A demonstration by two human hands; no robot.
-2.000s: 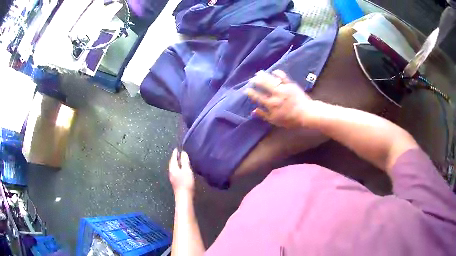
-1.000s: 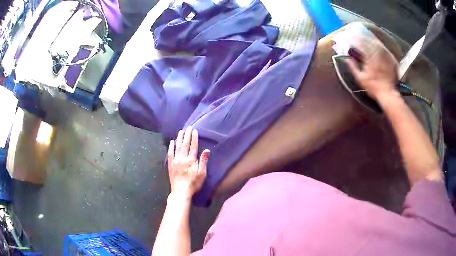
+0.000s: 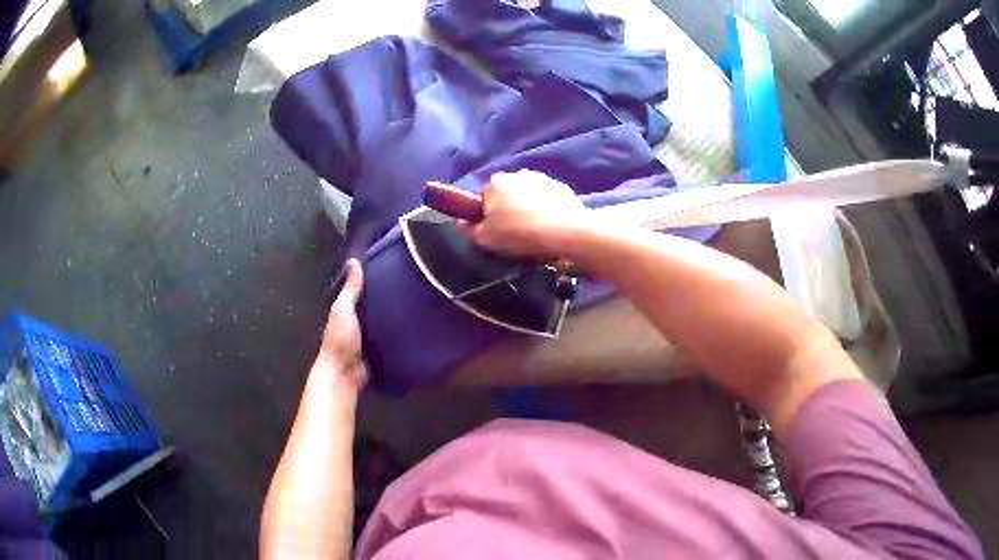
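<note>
A purple-blue jacket [image 3: 411, 120] lies spread over the padded table, its far part bunched. My right hand [image 3: 528, 214] grips the dark red handle of the steam iron [image 3: 493, 279], whose dark plate with a pale rim is over the jacket's near part. My left hand [image 3: 345, 328] is at the jacket's left near edge, with the thumb up along the cloth; its fingers are partly hidden, so I cannot tell whether they grip the cloth.
A pale strap [image 3: 811, 188] runs from the iron to the right. A blue strip [image 3: 756, 104] lies along the table's far right edge. The iron rest [image 3: 816, 268] is at the right. A blue plastic crate [image 3: 93, 405] stands on the floor at the left. A wrapped hose [image 3: 758, 454] hangs below my right arm.
My right hand has brought the iron from its rest at the right onto the jacket. My left hand has moved from lying flat on the cloth to its edge. The view has turned right.
</note>
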